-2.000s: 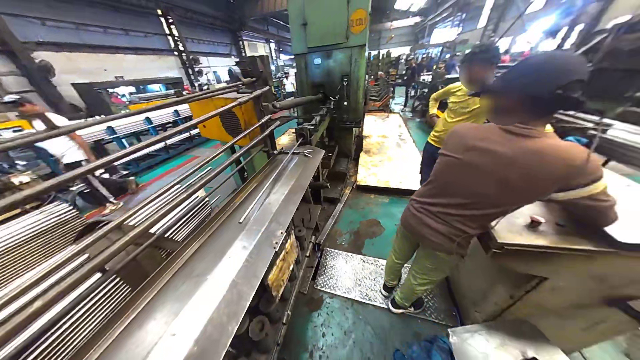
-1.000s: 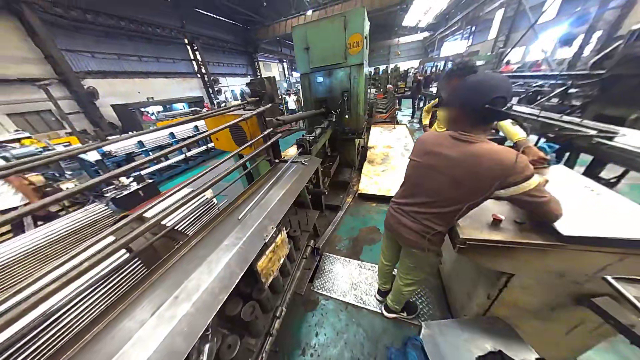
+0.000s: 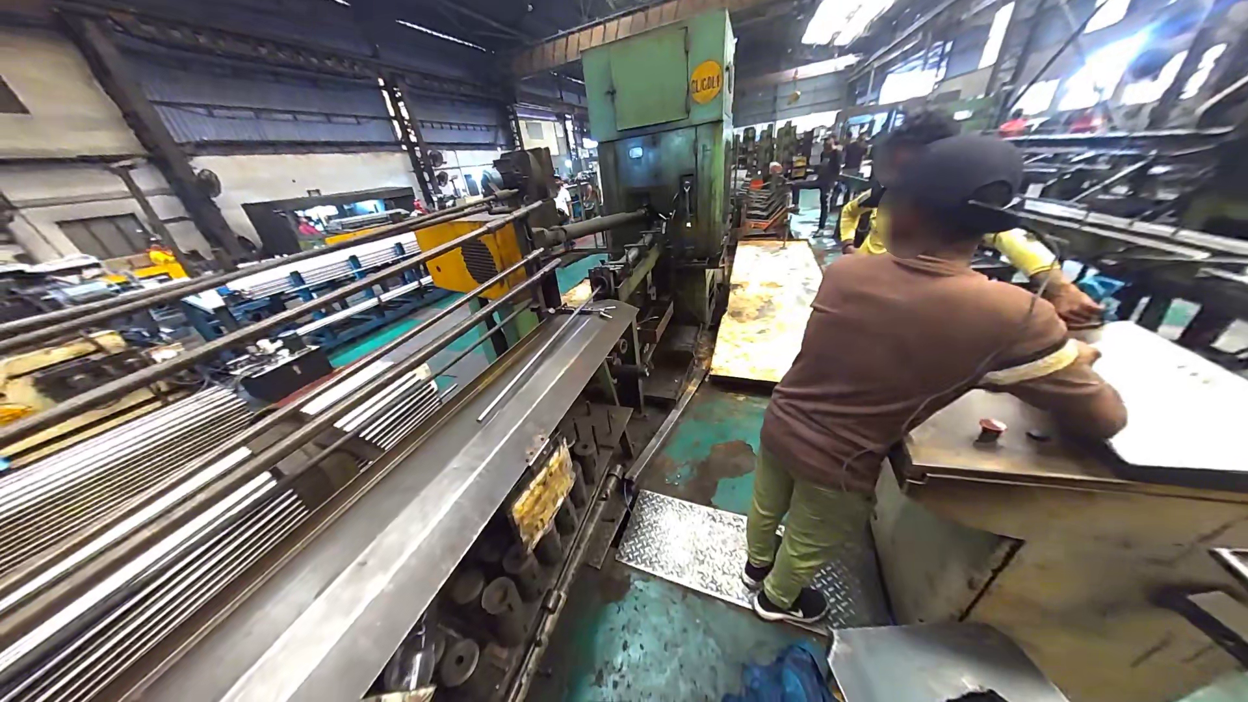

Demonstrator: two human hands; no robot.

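Neither my left hand nor my right hand is in view. A long sheet-metal trough (image 3: 429, 444) runs from the lower left toward a tall green machine (image 3: 658, 146). On its far part lies a thin metal rod (image 3: 536, 366), with a small metal tool (image 3: 590, 311) near the rod's far end. To the right, a person in a brown shirt (image 3: 877, 361) and dark cap leans on a metal cabinet (image 3: 1043, 556). A second person in yellow (image 3: 1024, 252) stands beyond, hands near the cabinet's far edge. A small red-topped object (image 3: 991, 430) sits on the cabinet top.
Bundled metal bars (image 3: 127, 468) lie at the left under long horizontal rails (image 3: 292, 336). Hollow cylindrical parts (image 3: 502, 597) stand on a shelf beneath the trough. A diamond-plate sheet (image 3: 692, 551) lies on the green floor, near a blue cloth (image 3: 780, 673) and a metal stool-like surface (image 3: 936, 663).
The person in brown has turned further toward the cabinet and leans over it. The person in yellow has moved from beside them to behind them, arms now over the cabinet. The view has shifted.
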